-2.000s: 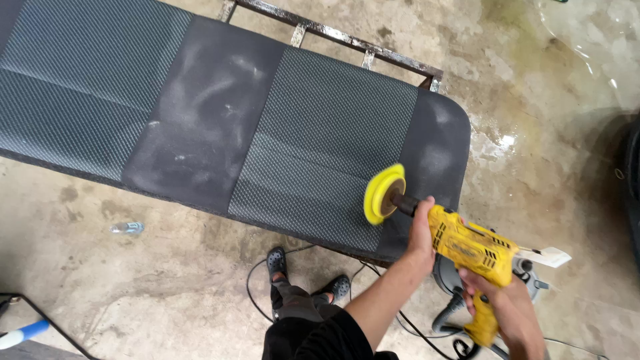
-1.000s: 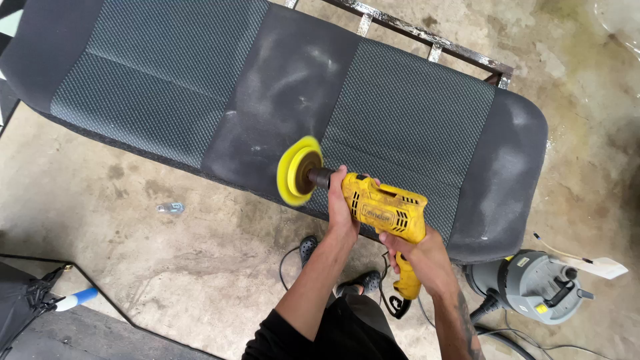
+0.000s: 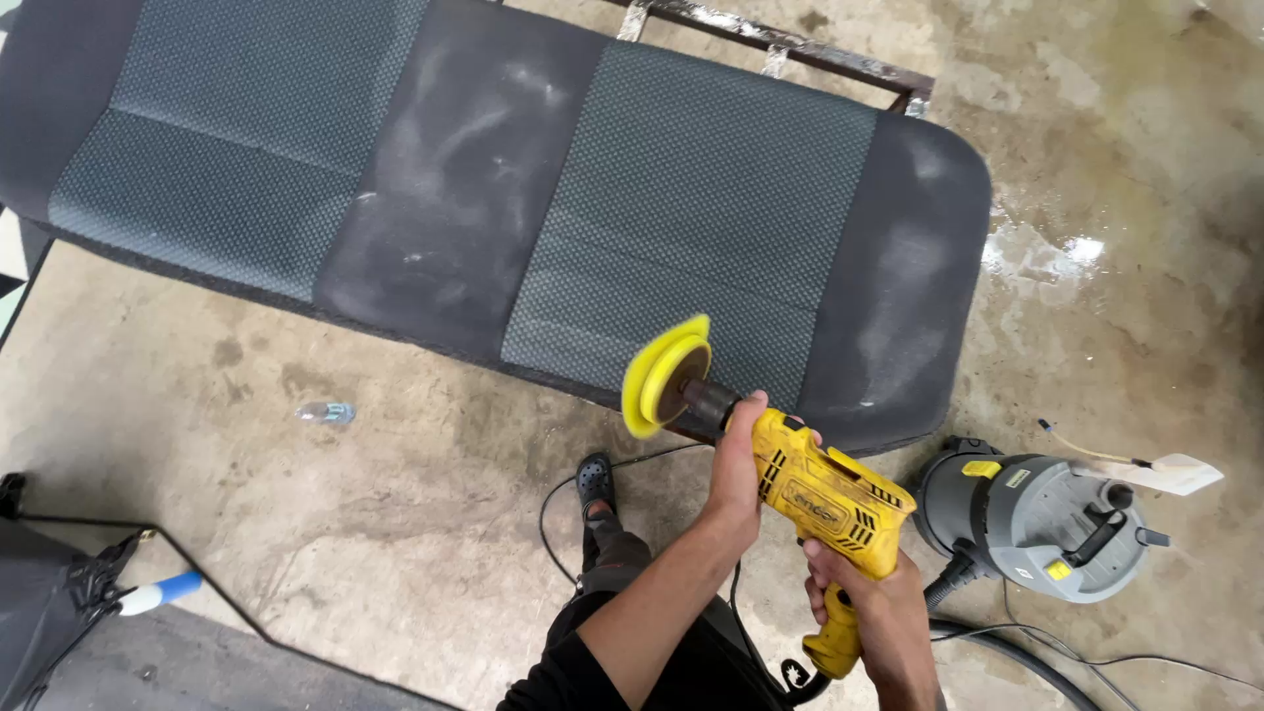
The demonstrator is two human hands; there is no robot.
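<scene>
A yellow corded power drill (image 3: 829,494) is held in both hands. My left hand (image 3: 739,464) wraps around its front, just behind the chuck; my right hand (image 3: 869,597) grips the rear handle, with several fingers partly hidden behind it. On the chuck sits a round yellow pad (image 3: 667,375), facing up and left, its rim blurred. The pad overlaps the near edge of a dark car seat cushion (image 3: 691,207) in the view; whether they touch I cannot tell. Pale, whitish marks show on the cushion's smooth grey panels.
A metal frame (image 3: 790,39) juts out beyond the cushion's far side. At the right stands a grey vacuum cleaner (image 3: 1047,523) with a hose and cables on the floor. A clear plastic bottle (image 3: 326,412) lies on the concrete at left. A black cord (image 3: 553,523) loops near my foot.
Both hands and the drill moved left along the cushion's near edge between the first two frames, then back right to their place now. The grip stays on the drill. The view shifts.
</scene>
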